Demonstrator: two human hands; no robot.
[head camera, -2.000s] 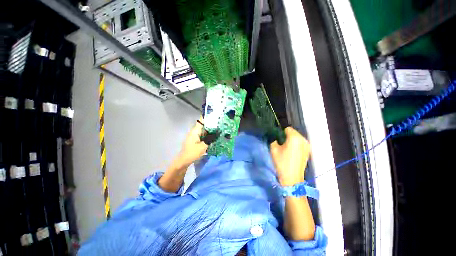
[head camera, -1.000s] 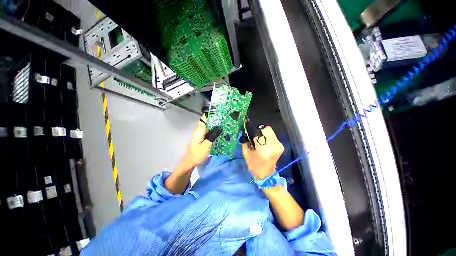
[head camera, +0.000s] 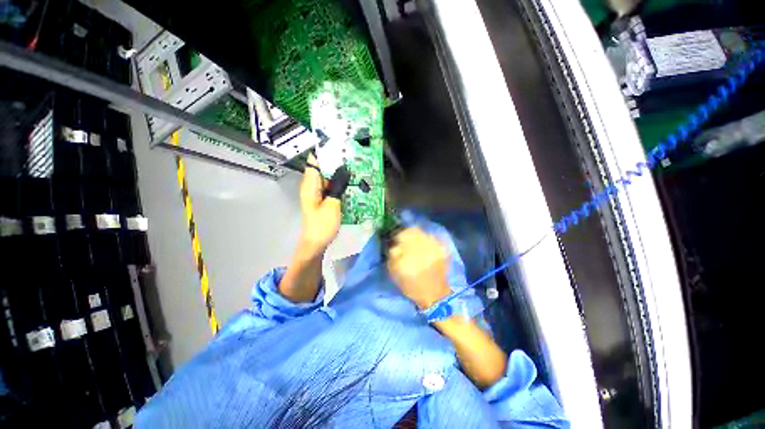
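Note:
A green circuit board panel (head camera: 363, 155) with black openings is held up in front of my lap, with glare on its upper left part. My left hand (head camera: 322, 201), with black finger cots, grips the panel's left edge. My right hand (head camera: 418, 261) is blurred, just below the panel's lower right corner. Its fingertips are dark and close to the corner. Whether it touches the panel or holds anything cannot be told. A light-blue wrist strap (head camera: 444, 309) is on my right wrist.
A board rack of stacked green panels (head camera: 323, 42) stands just beyond the panel. The white-railed conveyor (head camera: 537, 193) runs along the right, crossed by the coiled blue cord (head camera: 621, 183). A metal frame (head camera: 159, 107) and dark labelled bins (head camera: 63, 260) are at the left.
The panel and my left hand have moved up and slightly left, toward the rack. My right hand has shifted down and left from the panel's right edge to near its lower corner.

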